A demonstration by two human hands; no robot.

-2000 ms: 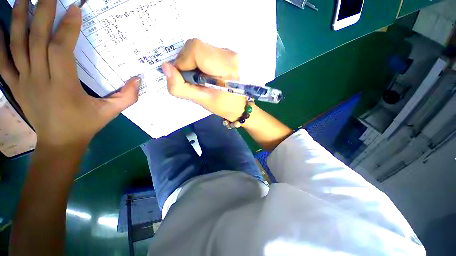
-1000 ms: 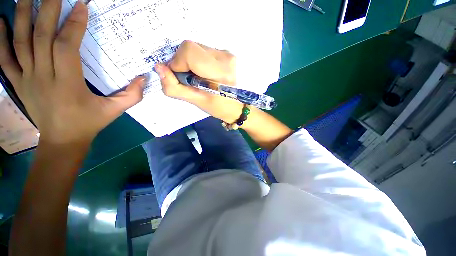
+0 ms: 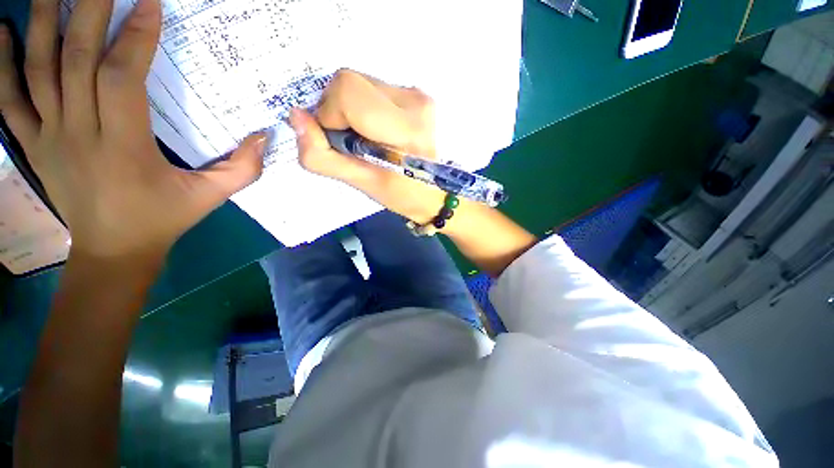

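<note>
A white printed sheet point(image 3: 457, 73) with tables and handwriting lies on top of other sheets on the dark-green bench. My right hand point(image 3: 366, 128) is shut on a pen point(image 3: 416, 166) with a dark grip and clear barrel. The pen tip is hidden behind my fingers, near the handwritten lines. My left hand point(image 3: 110, 155) is bare, with its fingers spread, palm down over the left side of the sheets. Its thumb touches the sheet's left part and it holds nothing.
A smartphone point(image 3: 32, 224) with a lit pinkish screen lies partly under my left hand. A white phone point(image 3: 651, 26) with a black screen lies at the upper right. Part of a grey metal tool point(image 3: 569, 7) shows at the top edge. A blue slatted surface point(image 3: 608, 215) is at the right.
The view has shifted slightly, so the sheet and phones sit a little further right. My right hand and pen have moved slightly left over the writing. My left hand remains spread at the sheets.
</note>
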